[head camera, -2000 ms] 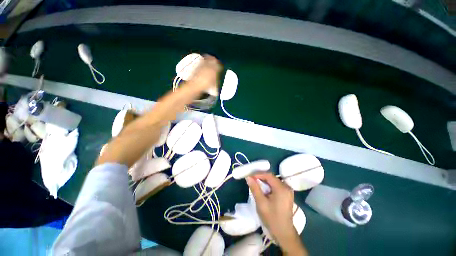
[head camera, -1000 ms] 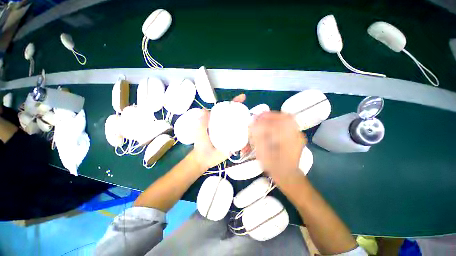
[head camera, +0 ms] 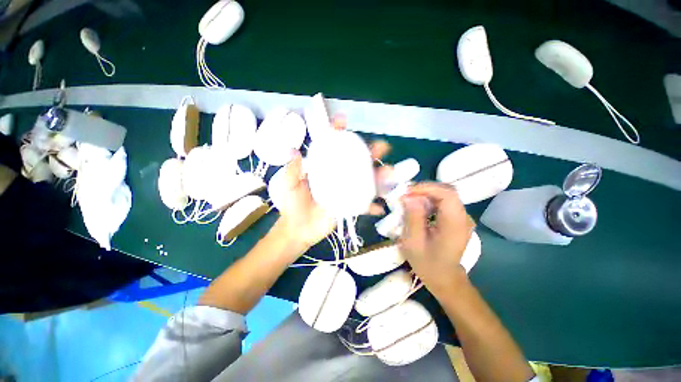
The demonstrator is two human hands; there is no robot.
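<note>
My left hand (head camera: 308, 198) holds a glossy white rounded housing (head camera: 341, 175) in the palm, its broad face up and its thin cords hanging below. My right hand (head camera: 433, 227), bare and slightly blurred, grips a crumpled white wiping cloth (head camera: 391, 213) just right of the housing, apart from it. Other white housings lie around the hands; one with a dark line (head camera: 327, 298) is below, near my lap, and another (head camera: 476, 173) is behind my right hand. Several more are clustered on the left, some showing a yellow-tan face (head camera: 192, 129).
A translucent bottle (head camera: 526, 215) with an open silver lid lies at right. A pale grey rail (head camera: 403, 120) separates the bench from the green belt, which carries several housings (head camera: 565, 63). At far left are another bottle (head camera: 95, 129), a white cloth heap (head camera: 104, 195) and a person in dark clothing.
My left hand has gone from reaching over the belt to holding a housing above the bench. The wiping cloth now shows in my right hand, which has shifted slightly right and down since the previous frame.
</note>
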